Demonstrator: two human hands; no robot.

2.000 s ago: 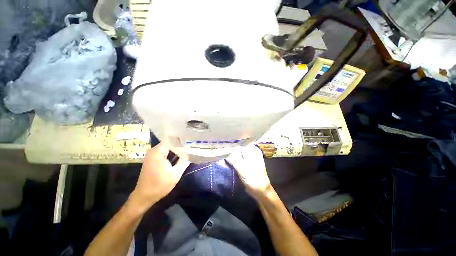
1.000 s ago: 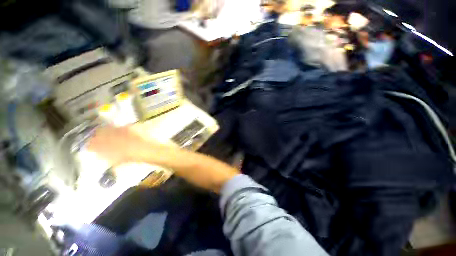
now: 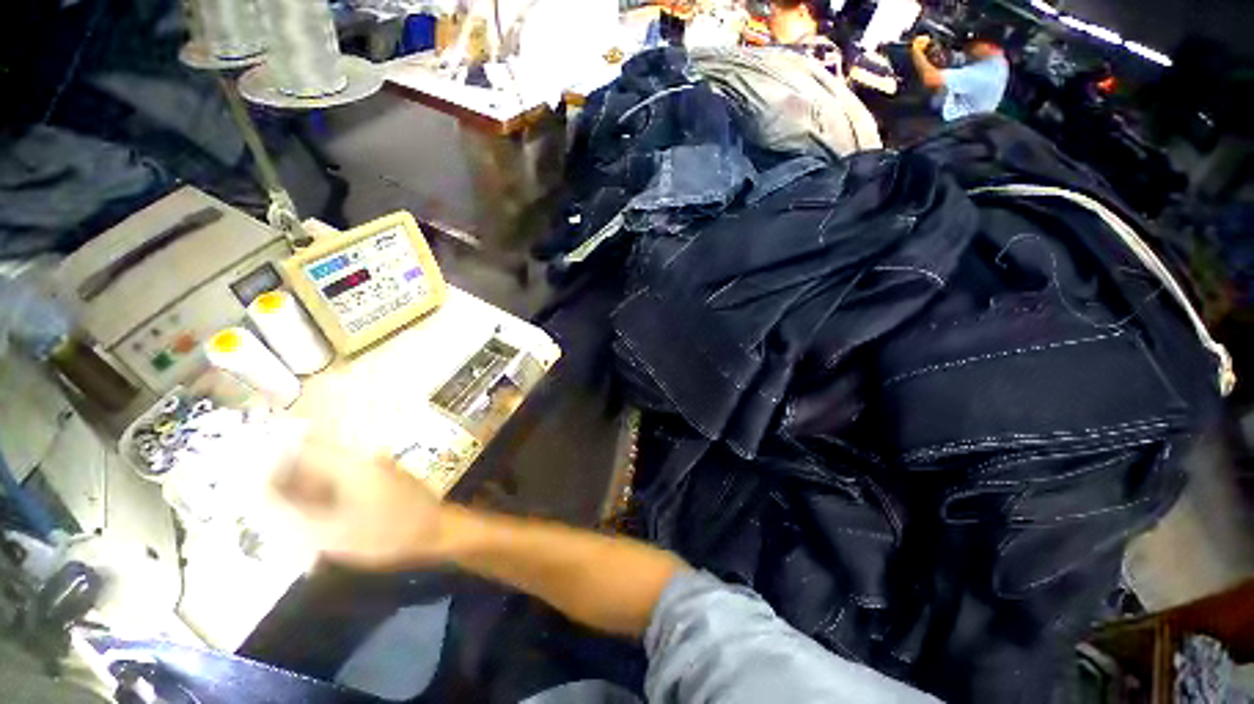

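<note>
My right hand (image 3: 351,502) is over the cream table beside the machine, blurred and partly washed out by bright light. I cannot tell whether its fingers hold anything. Just beyond it is a small tray of loose dark and pale pieces (image 3: 172,429). Dark denim (image 3: 234,684) lies under the bright light at the lower left edge, with a pale blue-grey cloth piece (image 3: 396,649) to its right. The machine shows only in part at the left edge. My left hand is out of the picture.
Two white thread cones (image 3: 289,333) stand by the cream control panel (image 3: 365,282) and the beige control box (image 3: 179,296). A large heap of dark jeans (image 3: 825,316) fills the right. A person in light blue (image 3: 974,85) is far back. A brown box edge (image 3: 1148,626) shows lower right.
The view has turned right from the machine head. Both hands were on the denim there; my left hand is now out of view, and my right hand is over the table to the right.
</note>
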